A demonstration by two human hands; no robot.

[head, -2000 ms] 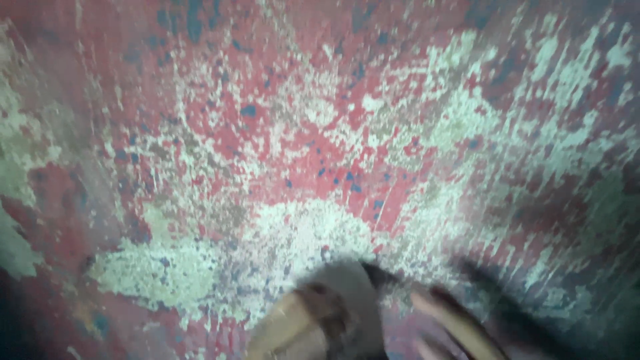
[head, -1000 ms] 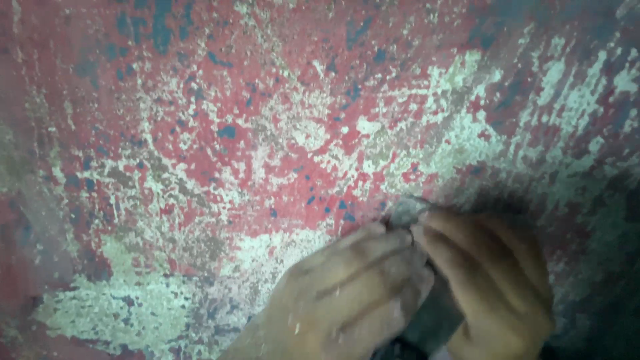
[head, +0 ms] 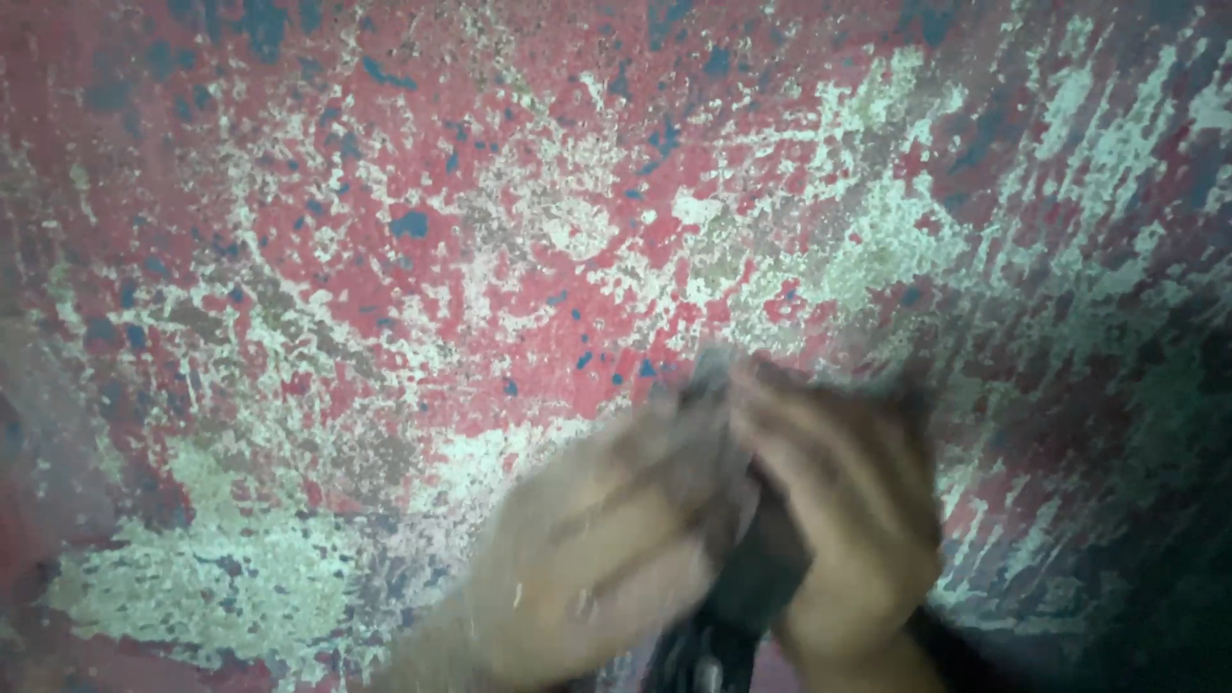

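Blurred by motion, my left hand (head: 606, 549) and my right hand (head: 847, 491) meet at the lower centre-right, over a worn painted surface (head: 462, 318). Between their fingertips is a small grey piece (head: 710, 385), its kind too blurred to tell. The left fingers curl round it from the left, and the right fingertips touch it from the other side. Below, between the palms, a dark object (head: 760, 568) shows; what it is cannot be told, nor whether a hand holds it.
Red paint with blue specks and pale, flaking patches (head: 221, 587) covers the surface all around. Dark shadow lies over its right side. A dark sleeve or strap edge (head: 953, 645) shows below the right hand.
Two seconds ago the hands were low in the frame and apart; they have come together higher up. Since one second ago they have stayed together around the grey piece.
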